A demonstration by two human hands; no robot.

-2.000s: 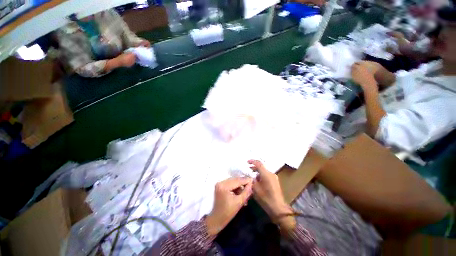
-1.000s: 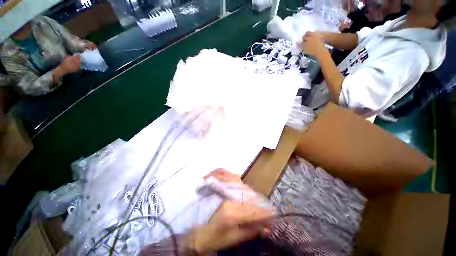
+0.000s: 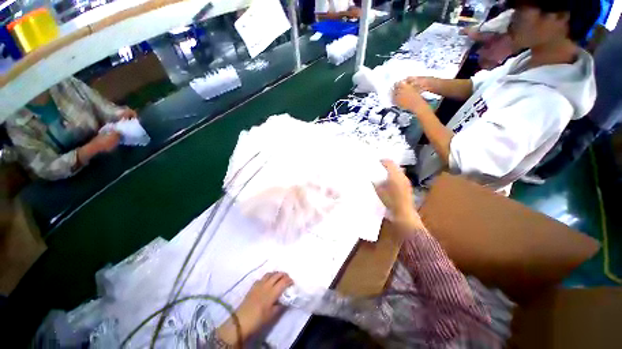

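My left hand (image 3: 262,300) is low in the middle, over the white sheet (image 3: 225,262). Its fingertips are on one end of a blurred, shiny bagged unit (image 3: 320,300) that stretches right. My right hand (image 3: 395,191) is reached out at the right edge of the fanned white bag pile (image 3: 273,157), close to the heap of white corded units (image 3: 382,126); glare hides what its fingertips touch. Looped white cords (image 3: 194,326) lie at the near left.
An open carton (image 3: 491,225) stands at the right, bagged units inside partly behind my right sleeve. Clear plastic bags (image 3: 129,266) lie at left. Another worker (image 3: 525,102) handles bags at right; a person (image 3: 61,129) sits across the green belt (image 3: 136,198). Thin cords cross the near left.
My hands were together over the sheet's near edge and have parted. My right hand has moved forward to the bag pile's right edge; my left stays low. The view has shifted.
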